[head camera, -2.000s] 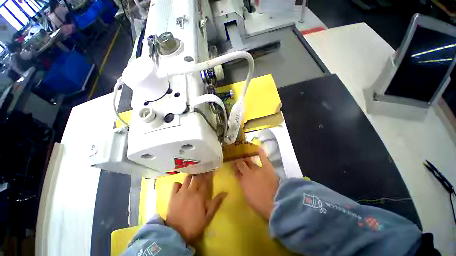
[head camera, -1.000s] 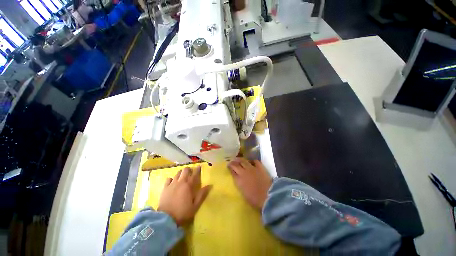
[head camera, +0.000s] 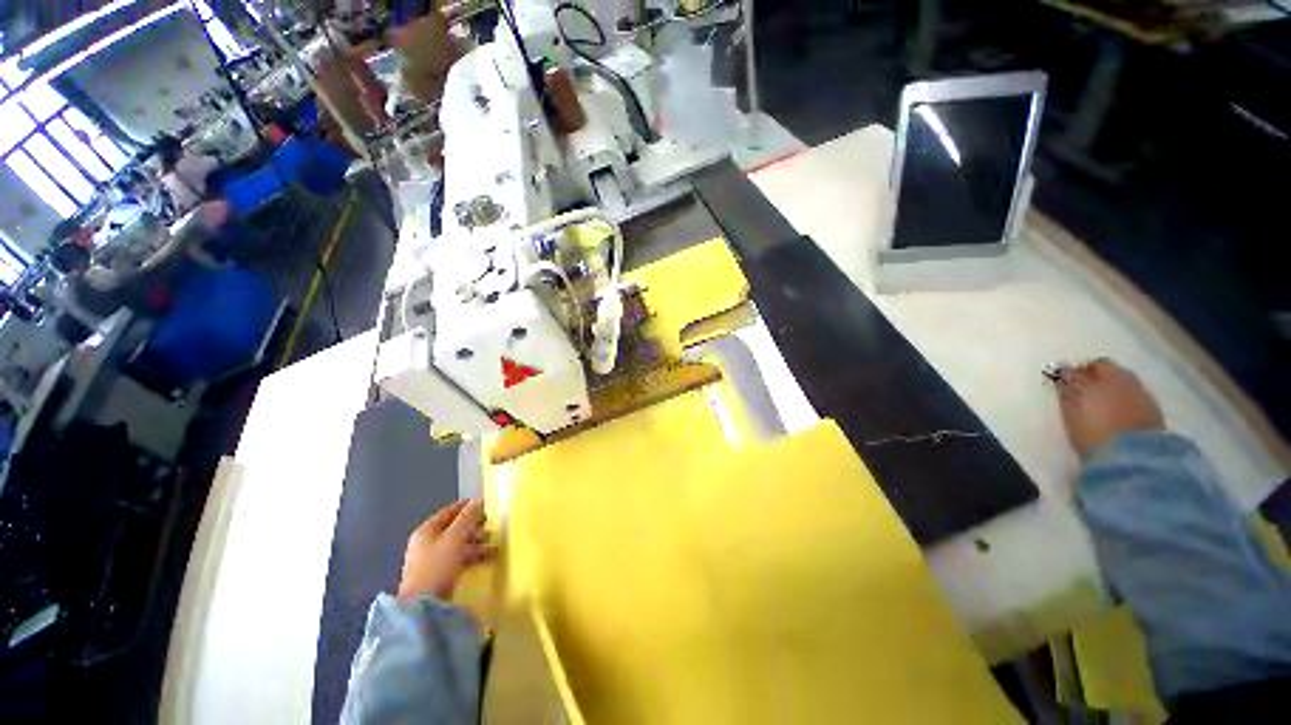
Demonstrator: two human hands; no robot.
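Note:
A large yellow panel point(head camera: 708, 552) lies in front of the sewing machine head point(head camera: 503, 347), its far edge near an amber clamp bar point(head camera: 623, 411). A tan and yellow layer point(head camera: 521, 673) shows at its left edge. My left hand point(head camera: 446, 550) is beside that edge, fingers bent and close together; whether they pinch the material is not clear. My right hand point(head camera: 1109, 407) is off the panel, over the white table at the right, fingers curled around small black snips point(head camera: 1055, 374), of which only the end shows.
A tablet on a stand point(head camera: 963, 177) is at the back right. A dark plate point(head camera: 864, 368) lies right of the machine. Another yellow piece point(head camera: 694, 290) lies behind the bar. Yellow pieces point(head camera: 1114, 663) are at the lower right table edge. People and machines are far left.
My right hand has left the panel and moved right to the snips. My left hand has moved to the panel's left edge. The view has turned right, and more of the panel and bar shows.

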